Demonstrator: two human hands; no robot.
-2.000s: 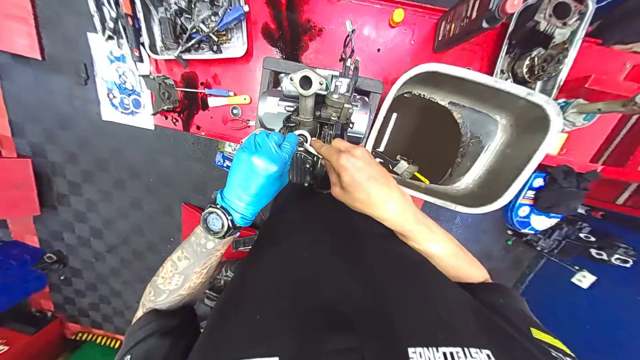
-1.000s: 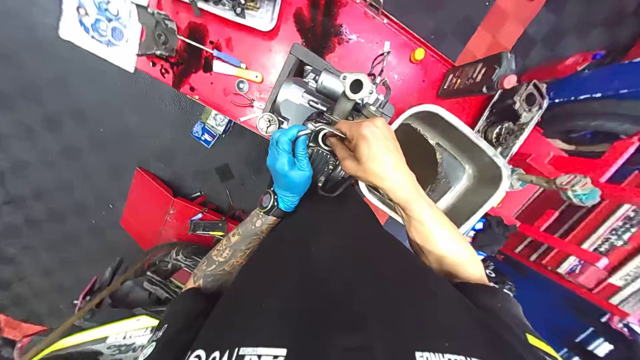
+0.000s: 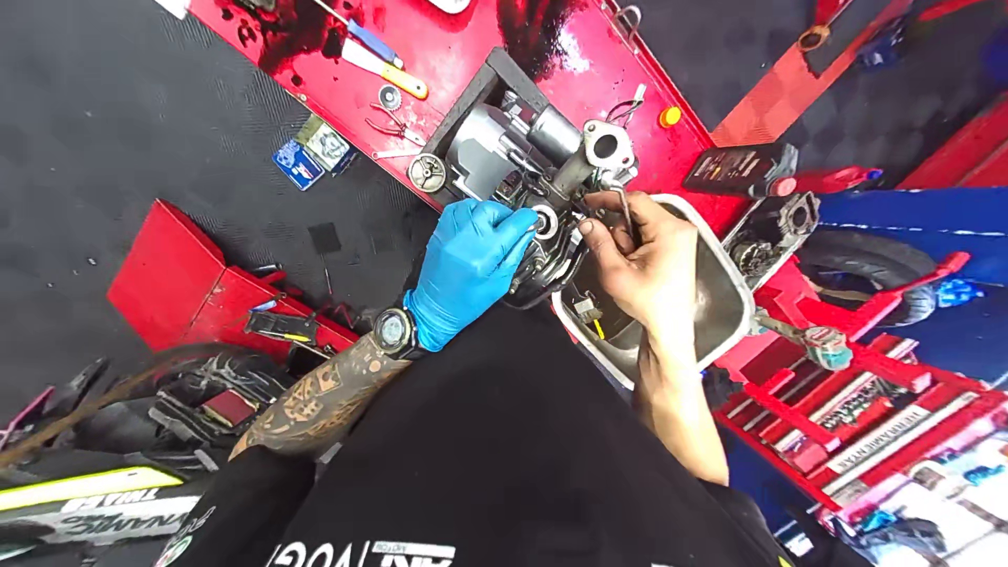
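Note:
A small engine (image 3: 500,153) with a silver cover rests in a dark metal frame (image 3: 465,98) on the red workbench. Its flanged intake or exhaust port (image 3: 606,146) faces up. My left hand (image 3: 476,256), in a blue glove, pinches at the edge of a pale metal ring (image 3: 545,223) on the near side of the engine. My right hand (image 3: 642,256) is bare, its thumb and fingers bent beside the engine, right of the ring. A thin metal piece shows by its index finger; whether the hand grips it is unclear.
A metal basin (image 3: 736,295) holding dark liquid stands right of the engine. Pliers (image 3: 398,127), a gear (image 3: 389,97), a round metal part (image 3: 428,172) and a yellow-handled scraper (image 3: 386,71) lie at the left. An oil bottle (image 3: 740,169) and an orange-yellow cap (image 3: 669,117) are at the right.
The view has turned and come closer. My right hand has moved off the ring to the engine's right side, while my left fingers stay at the ring.

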